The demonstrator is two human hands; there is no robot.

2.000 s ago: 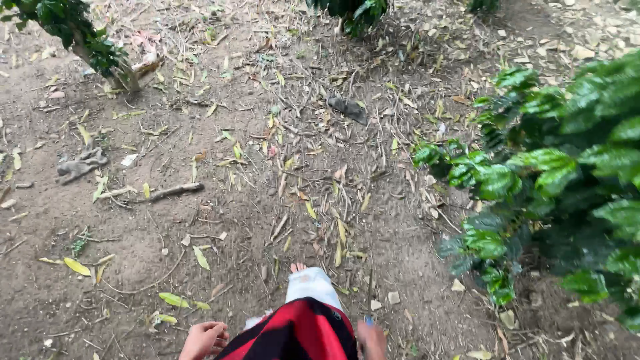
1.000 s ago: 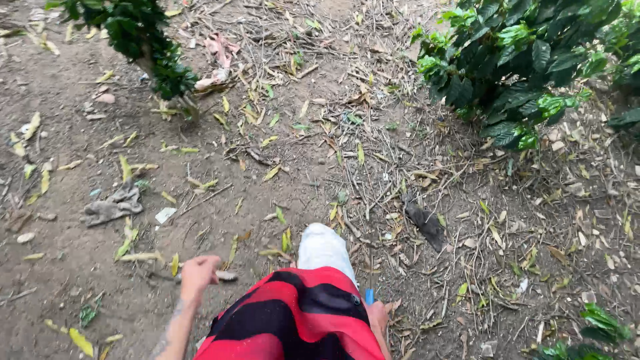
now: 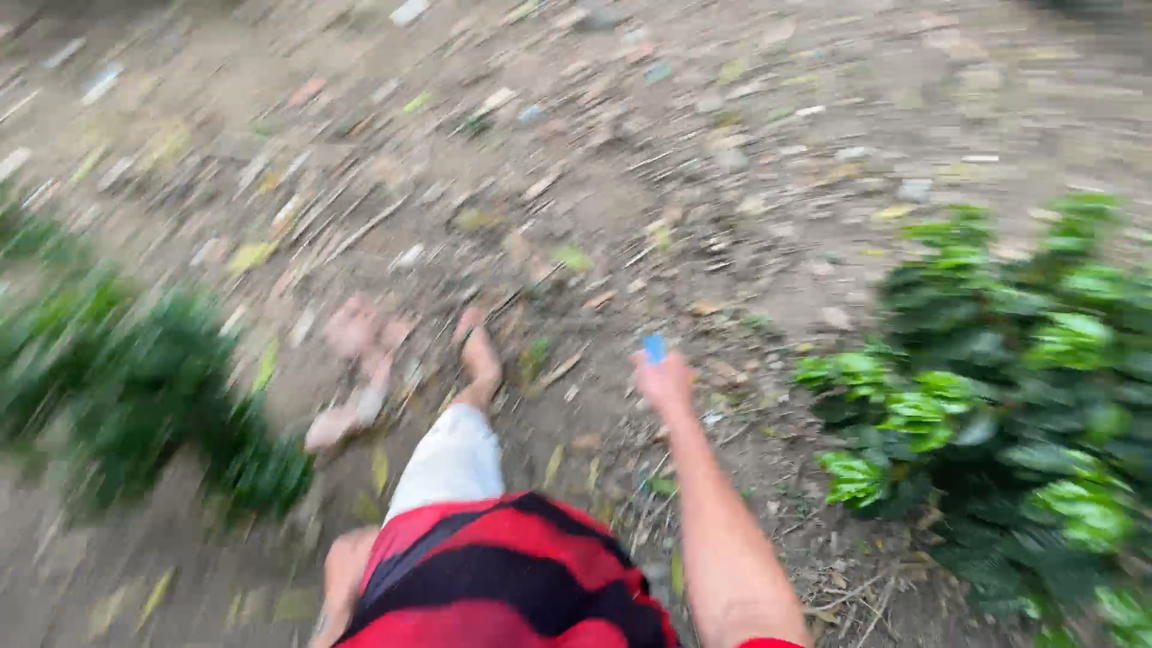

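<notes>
My right hand is stretched forward over the ground, closed around a small blue object whose tip shows above the fingers; blur hides what it is. At the lower left, beside my red and black striped shirt, part of my left hand or wrist shows; its fingers are hidden or too blurred to read. My bare foot is on the soil ahead of the shirt, below a white trouser leg.
A leafy green shrub stands close on the right, another on the left. Dirt ground with dry leaves, twigs and stones lies between them. A pinkish crumpled scrap lies left of my foot.
My right hand has moved forward, away from my shirt, with the blue object in it. My left hand has drawn back toward my side. The view has swung and moved ahead between the shrubs.
</notes>
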